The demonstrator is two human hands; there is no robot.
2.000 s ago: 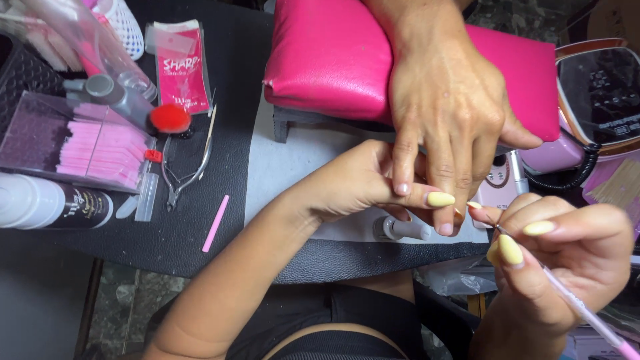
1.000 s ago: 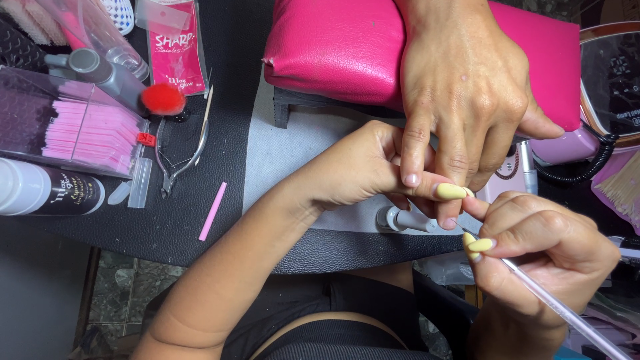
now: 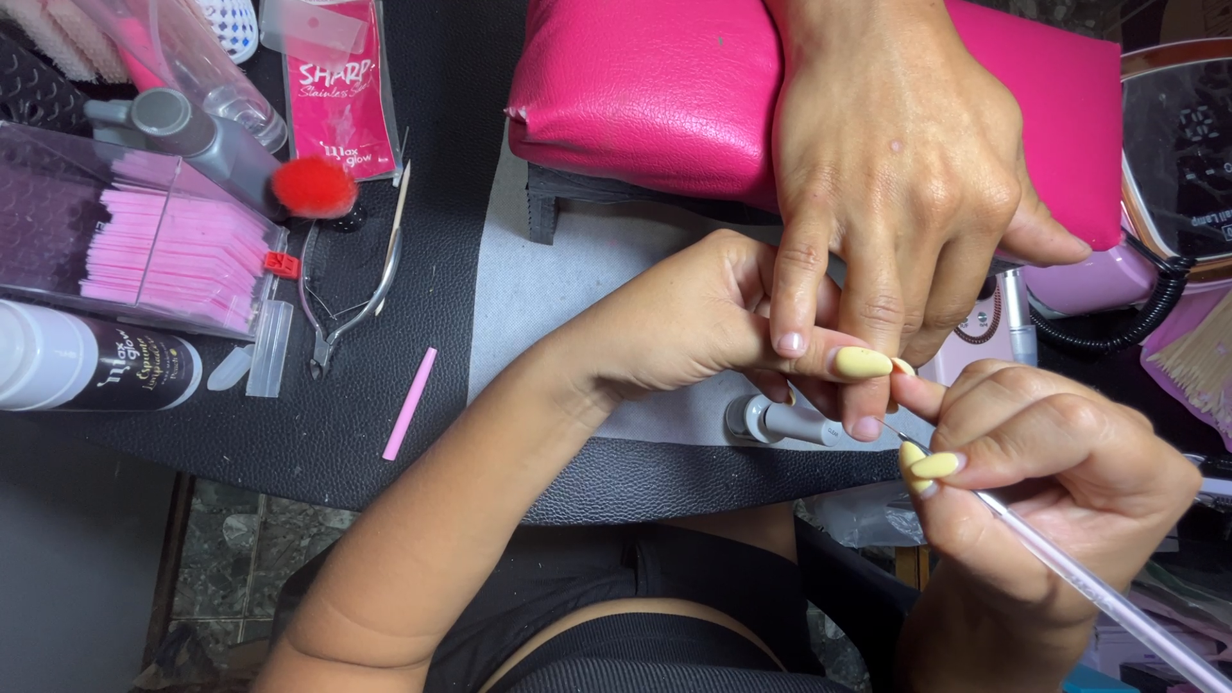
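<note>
My left hand [image 3: 731, 318] grips a finger of another person's hand [image 3: 895, 164], its yellow-nailed thumb lying across that finger. That hand rests palm down over a pink padded armrest [image 3: 645, 87]. Pinched between the thumb and fingers of my right hand [image 3: 1049, 472] is a thin nail-art brush [image 3: 1088, 582] with a pale shaft. Its fine tip is close beside the held finger's nail [image 3: 866, 427]; whether they touch I cannot tell. A grey-white bottle of nail polish [image 3: 794, 423] lies on the grey cloth [image 3: 616, 419], below my left hand.
Cuticle nippers [image 3: 332, 337], a wooden stick [image 3: 397, 231], a pink nail file [image 3: 410, 404] and a red fluffy brush [image 3: 315, 187] are on the black table's left side. A clear box [image 3: 58, 298] holds pink files. A nail lamp [image 3: 1179, 144] stands at right, near a coiled cord [image 3: 1121, 332].
The brush tip has come from beside my left thumb to near the other person's fingernail, its shaft tilting more steeply. My left hand keeps its hold on the finger.
</note>
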